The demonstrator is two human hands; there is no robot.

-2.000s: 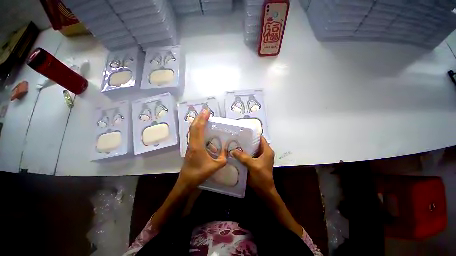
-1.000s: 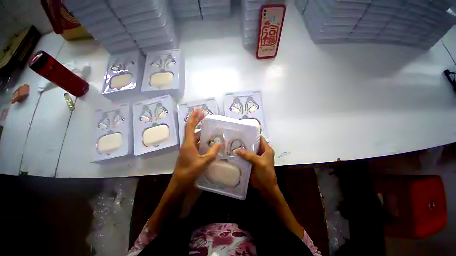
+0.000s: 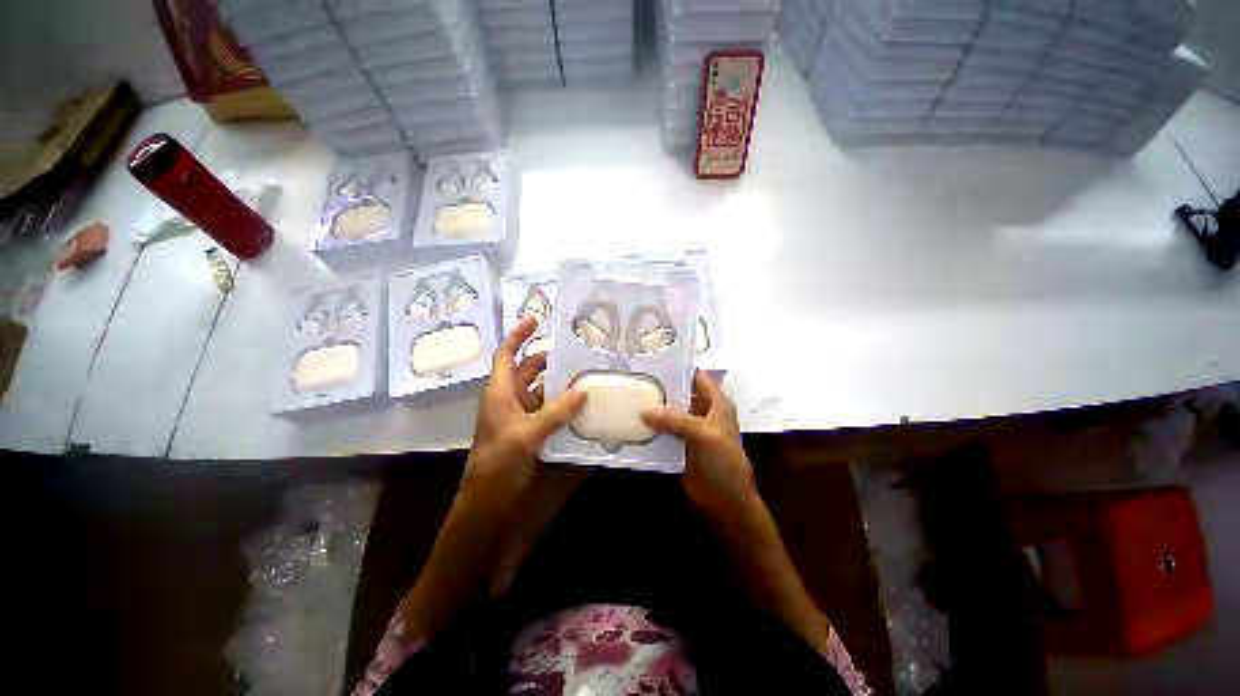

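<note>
My left hand [image 3: 510,422] and my right hand [image 3: 715,442] hold a pale blister tray [image 3: 623,284] by its two sides, above the table's front edge. The tray faces up towards me. Two ear-hook earbuds [image 3: 623,331] sit in its upper hollows. A cream-white charging case [image 3: 616,408] sits in its lower hollow. Both thumbs rest on the case's left and right ends. My other fingers are partly hidden at the tray's sides and underneath. Two filled trays behind the held tray are partly covered by it.
Filled trays [image 3: 439,326] lie on the white table [image 3: 870,333] at left, in two rows. Tall stacked trays [image 3: 952,82] line the back. A red-edged smartphone [image 3: 728,116] leans on one stack. A dark red flask [image 3: 200,197] lies at left. A red stool [image 3: 1149,571] stands below at right.
The held tray has turned more upright and faces the camera more squarely. Both thumbs have moved down from the earbuds to the charging case. The whole view has shifted slightly.
</note>
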